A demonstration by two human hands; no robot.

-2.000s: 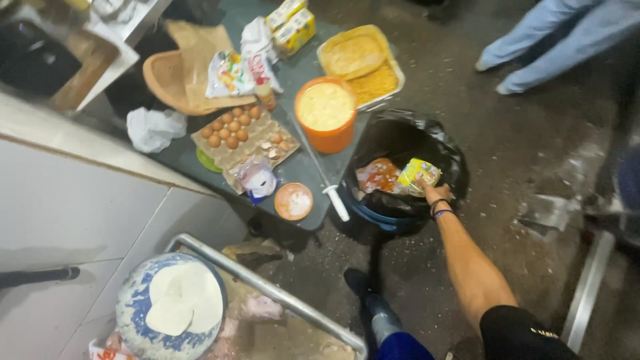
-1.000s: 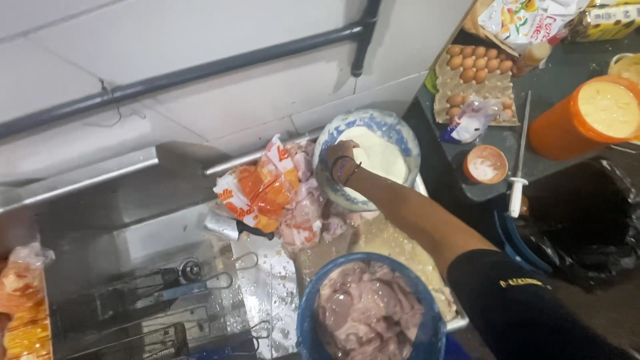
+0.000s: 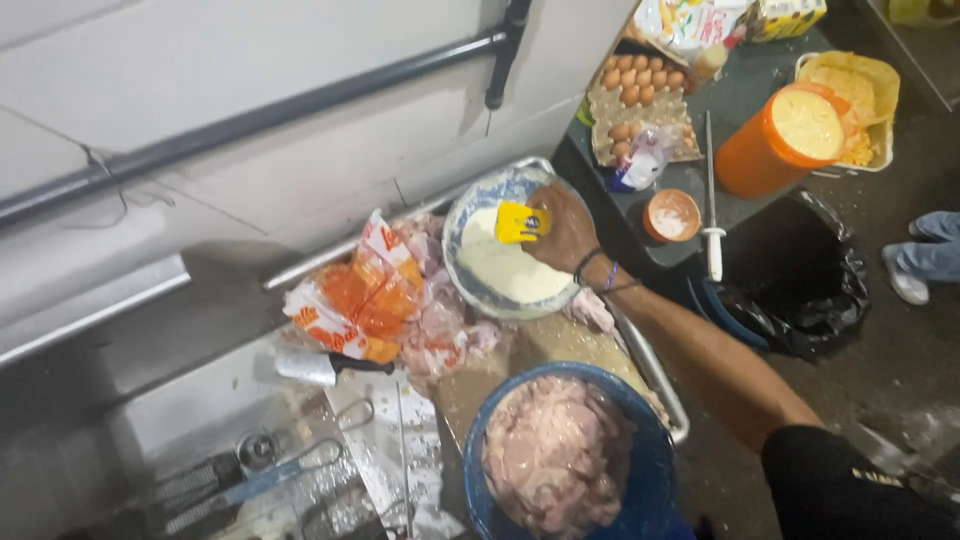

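Observation:
My right hand (image 3: pixel 564 229) grips a small yellow packet or cup (image 3: pixel 523 223), its exact kind unclear, over a blue-and-white speckled bowl (image 3: pixel 461 281). White flour-like powder (image 3: pixel 510 262) lies in the bowl. Below, on a tan cutting board (image 3: pixel 480 390), a blue tub (image 3: pixel 664 472) holds pale raw meat (image 3: pixel 559 450). Left of the bowl are an orange-and-white plastic bag (image 3: pixel 367 292) and raw chicken pieces (image 3: pixel 442 322). A cleaver (image 3: pixel 330 366) with a black handle rests below the bag. My left hand is out of frame.
Right of the bowl, a dark counter (image 3: pixel 742 97) bears an egg carton (image 3: pixel 645 112), an orange container (image 3: pixel 757 146) of yellow batter, a small bowl (image 3: pixel 671 215) and a sharpening steel (image 3: pixel 712 187). A bin with a black liner (image 3: pixel 795 277) stands beside it. A person's feet (image 3: pixel 904 274) are farther right.
The view has swung from the bin toward the sink side. My right hand, two seconds ago at the bin with a yellow packet, is now over the powder bowl.

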